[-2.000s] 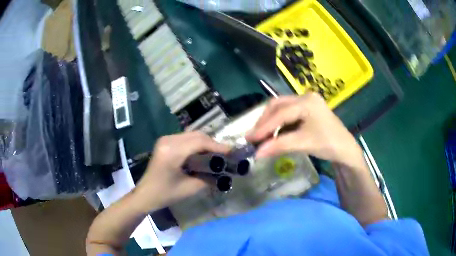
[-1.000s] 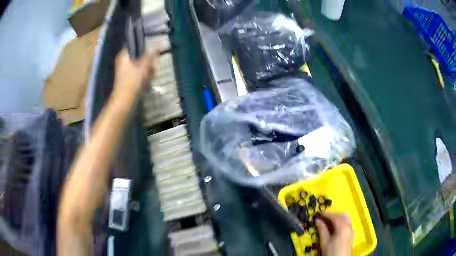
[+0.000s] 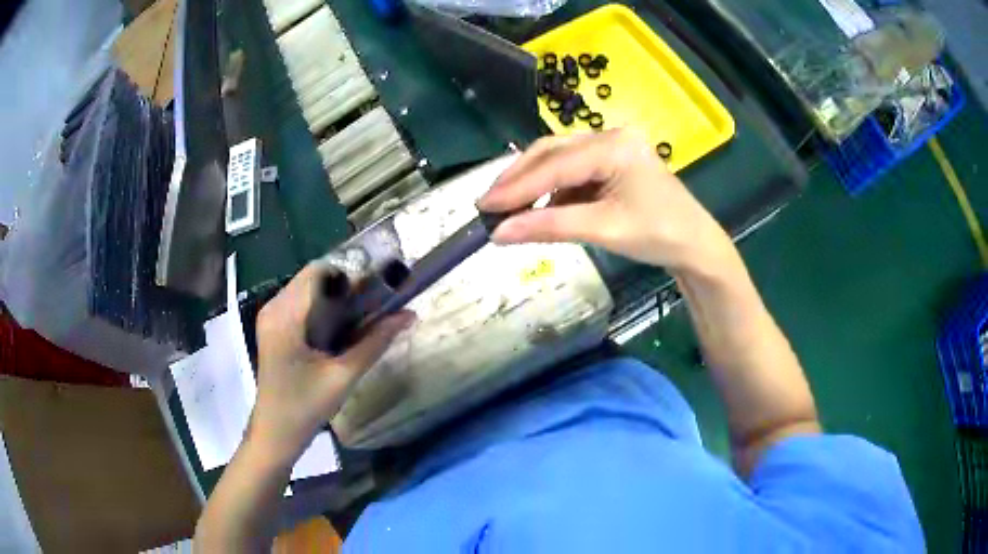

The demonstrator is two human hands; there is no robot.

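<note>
My left hand (image 3: 298,346) holds a small bunch of dark tubes (image 3: 358,292) above the worn off-white machine cover (image 3: 498,319). Open ends of the tubes face me. One tube (image 3: 439,260) reaches out to the right toward my right hand. My right hand (image 3: 596,195) pinches the far end of that tube between thumb and fingers. Whether a ring is in the fingertips is hidden. The yellow tray (image 3: 683,97) beyond my right hand holds loose small black rings (image 3: 569,87).
The slat conveyor (image 3: 330,76) runs away at upper left, with a dark guard (image 3: 195,162) and a white keypad (image 3: 243,186) beside it. A clear bag of stacked tubes (image 3: 119,195) is at left. White papers (image 3: 217,390) lie nearer. A blue crate (image 3: 899,135) stands at upper right.
My left hand has come back from the conveyor and now holds tubes. My right hand has left the rings in the tray and meets a tube end. The view has shifted toward my body.
</note>
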